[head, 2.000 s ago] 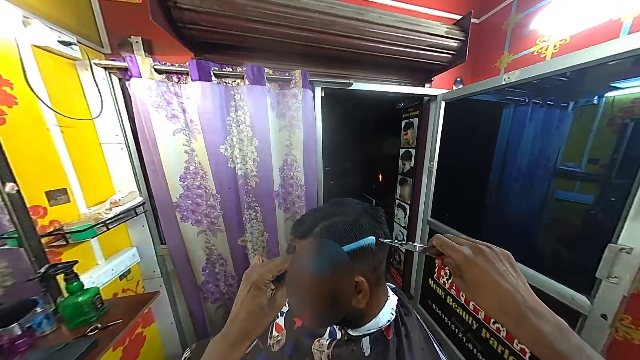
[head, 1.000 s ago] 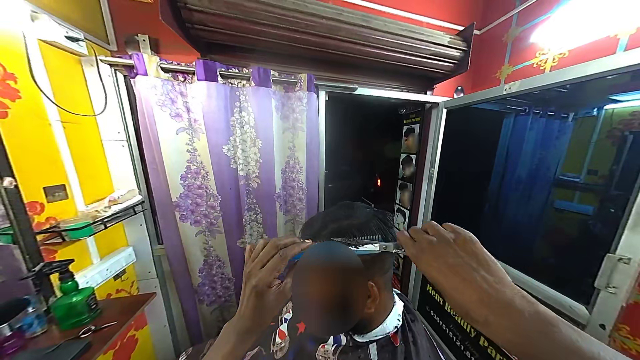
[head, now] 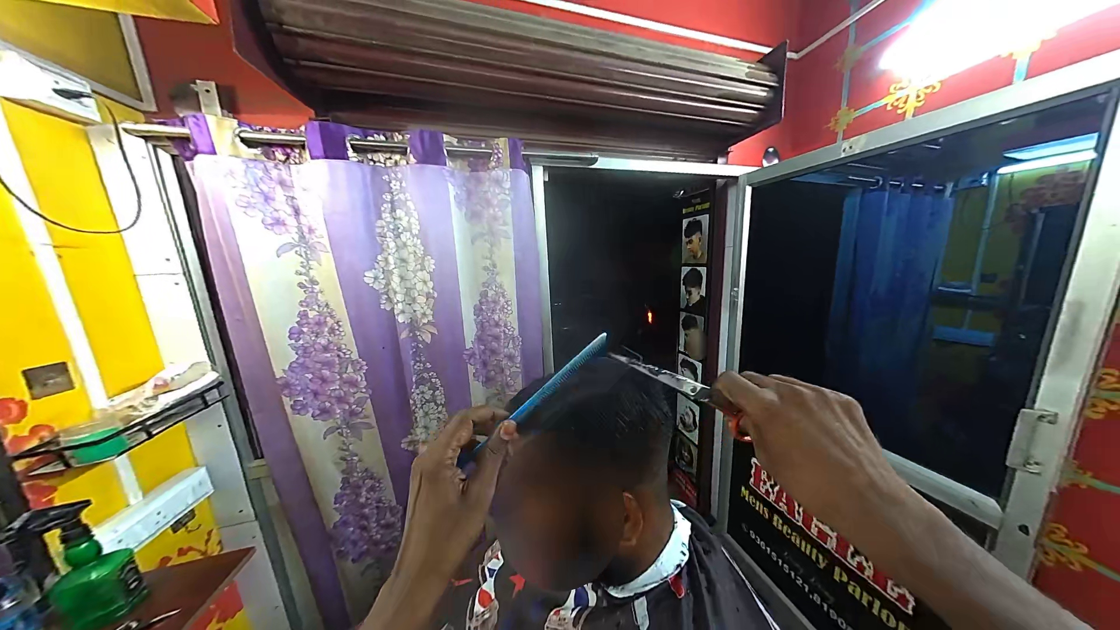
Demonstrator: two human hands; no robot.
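Note:
A seated person's head with short dark hair [head: 604, 411] is at the lower middle, above a white neck strip [head: 658, 560] and a dark patterned barber cape [head: 691, 599]. My left hand [head: 459, 472], left of the head, holds a blue comb [head: 560, 376] that slants up over the hair. On the right, my right hand [head: 801, 429] grips haircutting scissors [head: 669, 378] by their handles, part of which shows orange. The scissor tips are near the comb's upper end, just above the hair. Whether the blades are apart is unclear.
At left, a green spray bottle [head: 96, 582] stands on a brown counter [head: 197, 573] under a wire shelf [head: 166, 411]. A purple and white floral curtain [head: 359, 350] hangs behind. A metal-framed glass door [head: 787, 350] stands at right.
The comb lay roughly level across the hair one second ago; it is now raised and slanted above it. The scissors have come away from the hair, both hands still holding their tools.

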